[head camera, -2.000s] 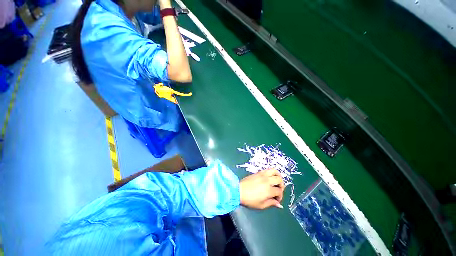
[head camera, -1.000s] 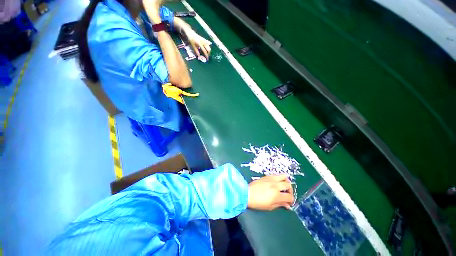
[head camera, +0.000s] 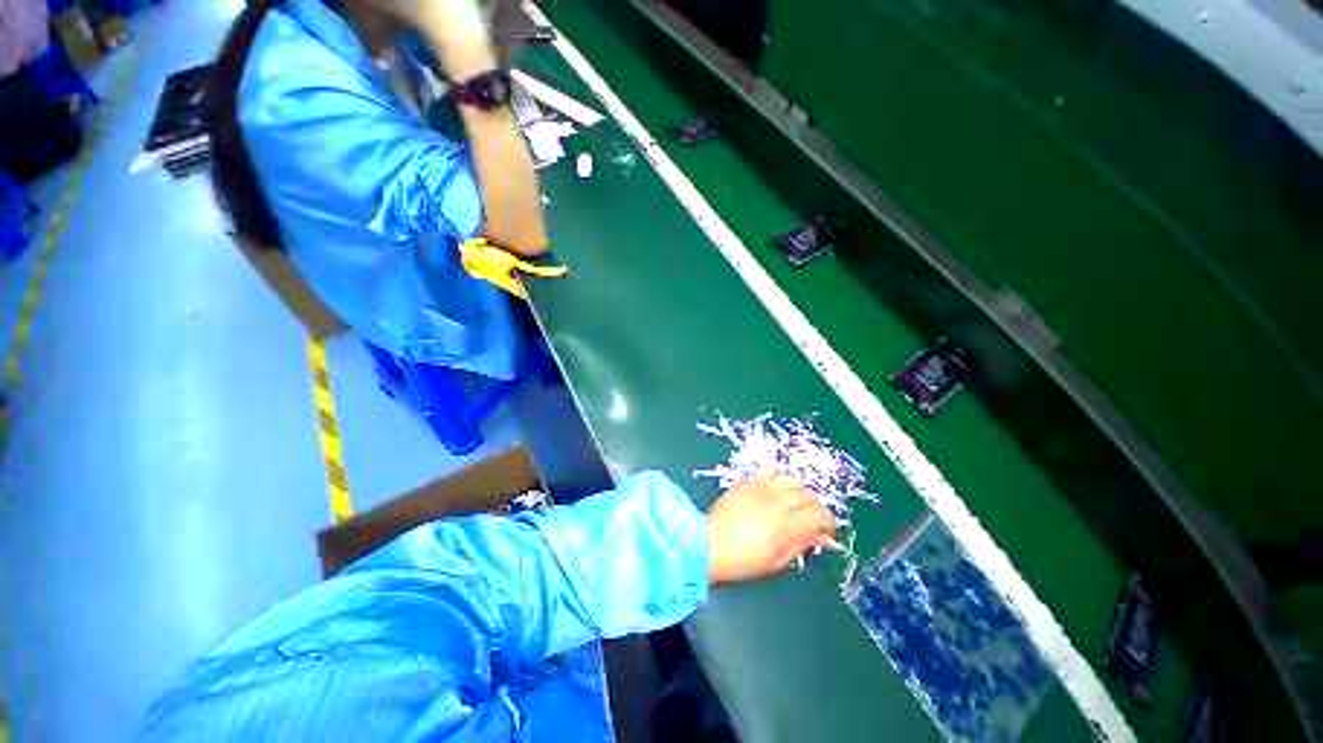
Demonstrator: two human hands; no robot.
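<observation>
My left hand point(head camera: 769, 528) is bare, in a blue sleeve, and rests at the near edge of a loose pile of small white strip parts point(head camera: 784, 447). Its fingers are bent down over the bench; a thin strip lies at the fingertips, and I cannot tell whether they grip it. A clear plastic bag point(head camera: 958, 639) with many small dark-blue pieces lies to the right of the hand, its reddish edge strip towards the hand. My right hand is not in view.
Dark phone units point(head camera: 932, 376) sit spaced along the green strip beyond the white rail point(head camera: 813, 343). A neighbour in a blue smock point(head camera: 348, 160) sits at the left. A yellow-orange tool point(head camera: 501, 267) lies at the bench edge. An open cardboard box point(head camera: 421, 511) is below.
My left hand has moved slightly back from the bag towards the white pile. The phone units have shifted up and left along the strip. The neighbour's lower hand has left the bench.
</observation>
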